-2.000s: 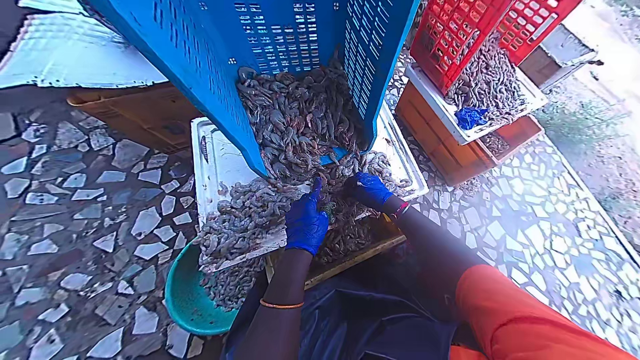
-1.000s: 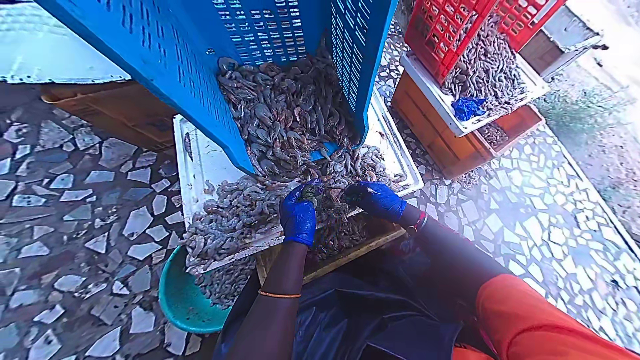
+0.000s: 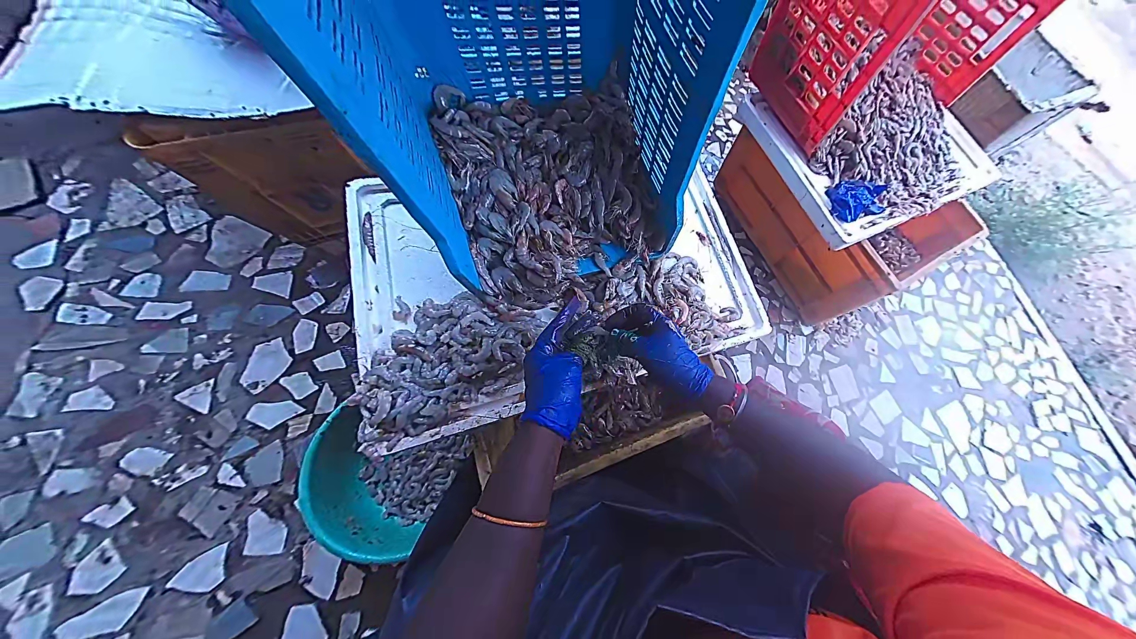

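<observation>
My left hand [image 3: 554, 371], in a blue glove, holds a dark greenish shrimp [image 3: 593, 342] at the front edge of the white tray. My right hand [image 3: 661, 348], gloved alike, has its fingertips on the same shrimp from the right. Behind them a blue perforated crate [image 3: 355, 115] lies tipped on the white tray [image 3: 377, 293], with a heap of shrimp [image 3: 550, 191] spilling from its mouth. Smaller, paler shrimp [image 3: 444, 351] are piled on the tray's left part. Below my hands is a wooden-edged container [image 3: 635, 448] with dark scraps or shrimp in it.
A green basin [image 3: 333, 497] of pale shrimp sits below the tray's left corner. At the right, a red crate [image 3: 821, 71] and shrimp rest on another white tray [image 3: 839, 232] with a blue glove [image 3: 855, 201], above an orange crate [image 3: 790, 257]. Another orange crate [image 3: 257, 173] is at the left.
My hands were apart over the shrimp two seconds ago; they have come together. A greenish shrimp shows in my left hand from one second ago, and my right fingers are now at it.
</observation>
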